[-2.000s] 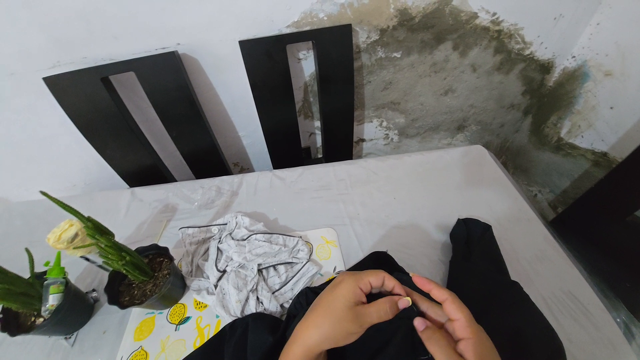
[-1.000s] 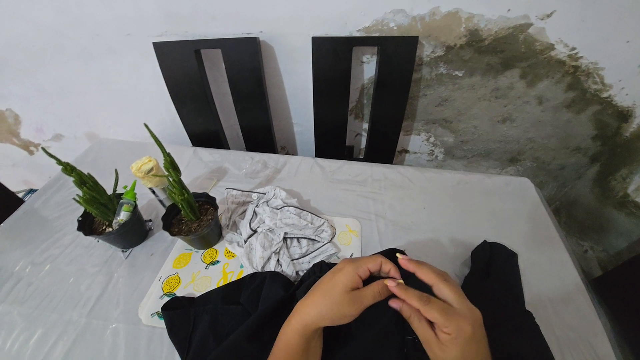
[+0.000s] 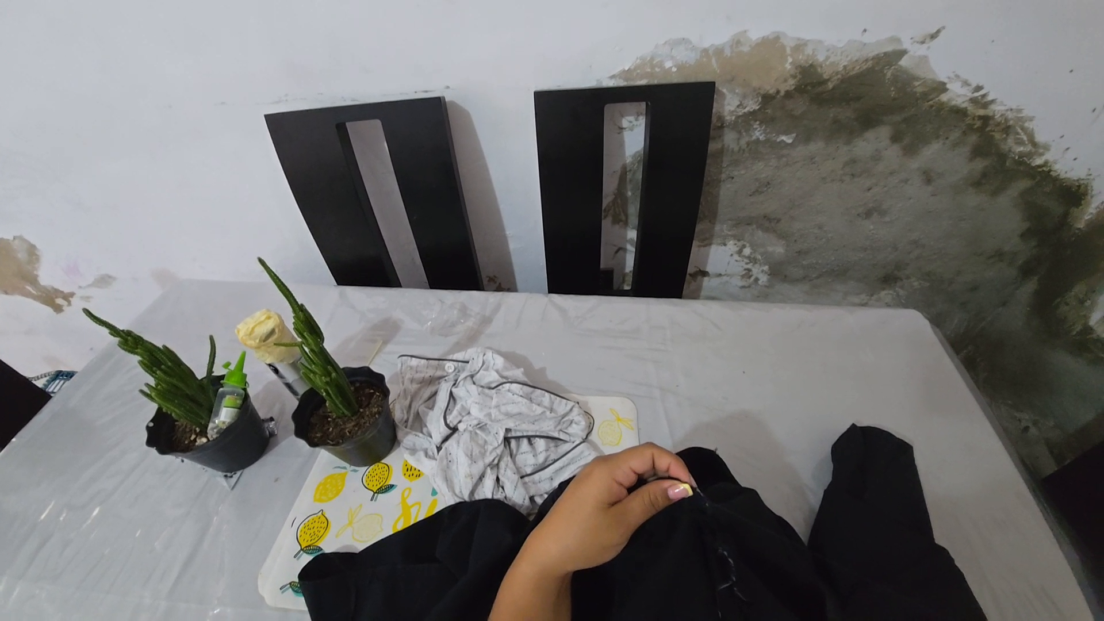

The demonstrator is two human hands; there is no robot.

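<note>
My left hand [image 3: 604, 509] is over the black garment [image 3: 759, 561], its thumb and bent index finger pinched together at a dark fold of the fabric. Any needle or thread between the fingertips is too small to make out. A seam with pale, loose-looking thread runs down the cloth to the right of the fingertips. One part of the garment spreads to the left over the mat, and another long part lies to the right on the table. My right hand is out of view.
Behind the garment, a crumpled pale striped cloth [image 3: 500, 431] lies on a lemon-print mat [image 3: 285, 552]. Two potted succulents [image 3: 354, 423] stand at the left, with a green-capped bottle [image 3: 228, 401] and a yellowish artificial-looking flower [image 3: 266, 336]. Two black chair backs [image 3: 625, 190] rise beyond the plastic-covered table [image 3: 776, 362].
My right hand, which was touching the left hand's fingertips, has gone out of view. My left hand stays over the black garment. The view has shifted.
</note>
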